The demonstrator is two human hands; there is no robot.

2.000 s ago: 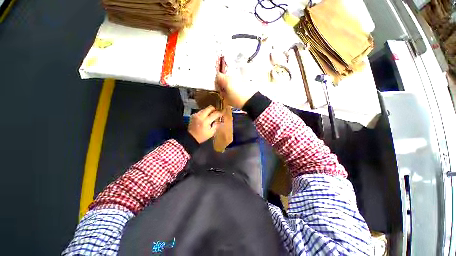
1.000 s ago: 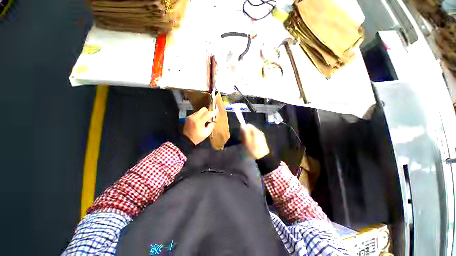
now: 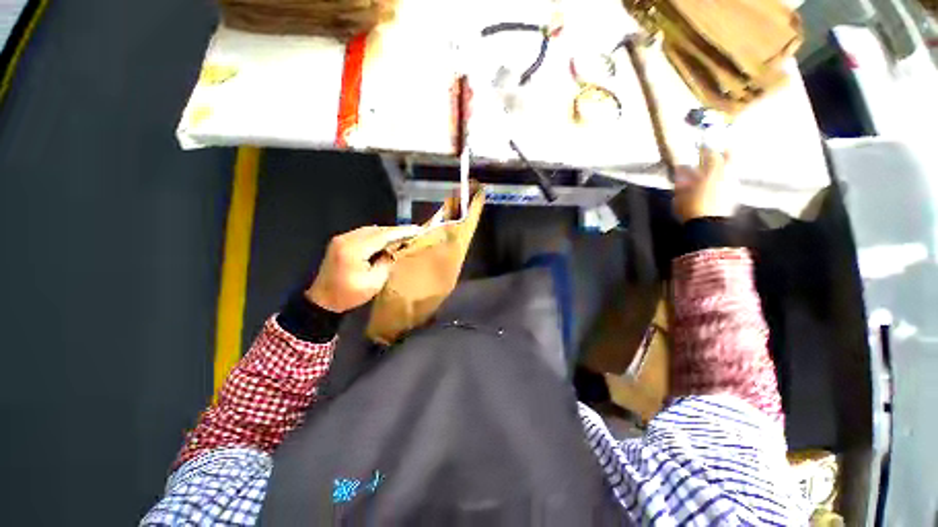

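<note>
My left hand [image 3: 355, 270] grips the edge of a brown leather bag piece [image 3: 425, 276], which hangs over my lap beside the tip of the narrow bar [image 3: 464, 180]. The bar juts from the table edge towards me, its rear part dark red-brown. My right hand [image 3: 704, 187] is blurred at the right table edge, just below a small metal hammer head [image 3: 702, 118]; the handle is hidden or blurred, and I cannot tell if the fingers are closed on it. A wooden-handled hammer [image 3: 652, 108] lies just left of this hand.
Black-handled pliers [image 3: 537, 49] and a round dish of gold-coloured bits [image 3: 597, 102] lie on the white table [image 3: 278, 98]. A thin dark tool [image 3: 532, 170] sticks out past the table edge. Brown bag pieces are stacked at left [image 3: 303, 15] and right [image 3: 732, 46]. Red tape [image 3: 352, 91] crosses the table.
My right hand has moved from beside the bar to the right table edge, where the small hammer head now shows. My left hand has shifted left, and the bag piece is drawn back and tilted.
</note>
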